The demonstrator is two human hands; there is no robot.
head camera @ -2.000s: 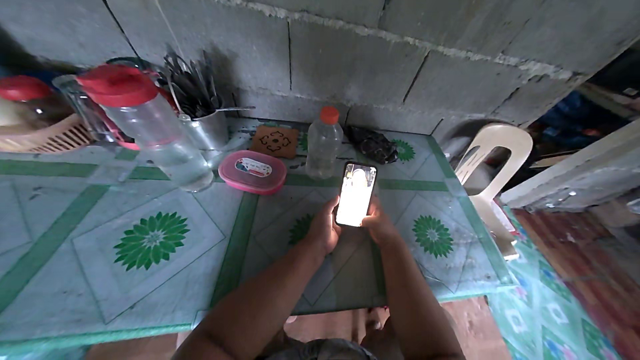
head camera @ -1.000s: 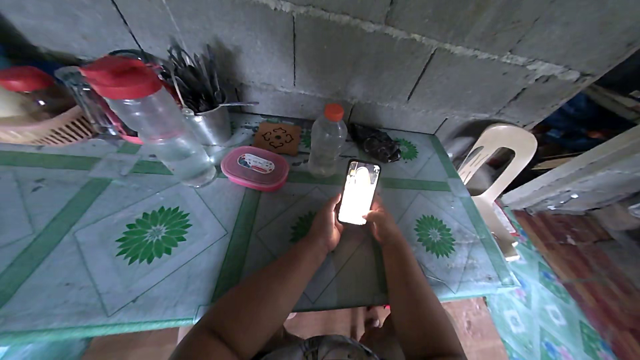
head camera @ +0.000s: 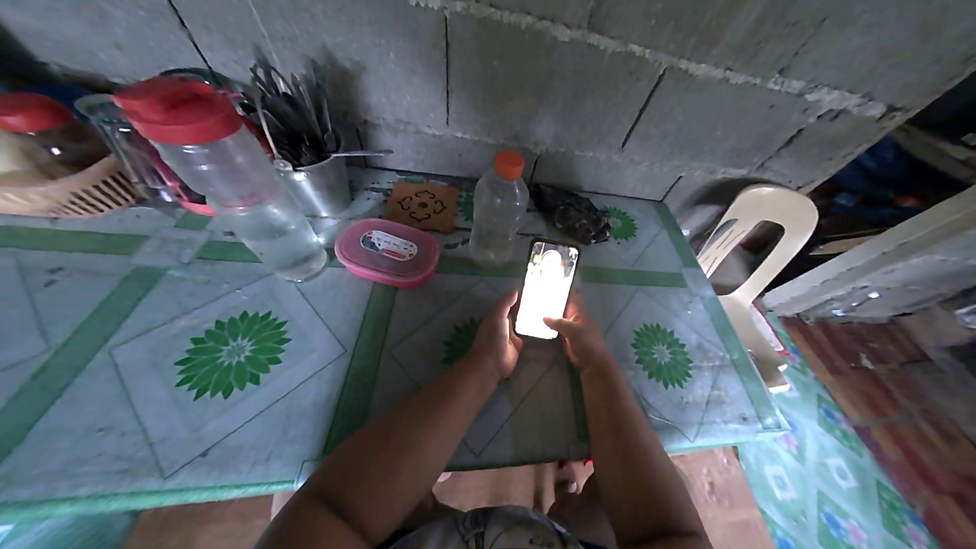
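A black-edged smartphone (head camera: 546,290) with a bright, washed-out screen is held upright above the table, between both hands. My left hand (head camera: 499,335) grips its left edge and lower corner. My right hand (head camera: 581,332) holds the lower right side, its thumb resting over the bottom of the screen. Just behind the phone stands a clear plastic bottle (head camera: 497,217) with an orange cap. A pink lidded plastic container (head camera: 387,252) lies to the left of it, and a crumpled black plastic bag (head camera: 572,213) lies behind to the right.
On the table (head camera: 305,412) stand a red-lidded water pitcher (head camera: 252,198), a metal cup of cutlery (head camera: 316,187) and a woven-look plastic basket (head camera: 84,187) with a jar. A brown patterned square (head camera: 422,206) lies near the block wall. A cream plastic chair (head camera: 751,252) stands right of the table.
The right thumb now reaches over the lower part of the screen, where two seconds ago it lay by the edge. The phone stays in both hands.
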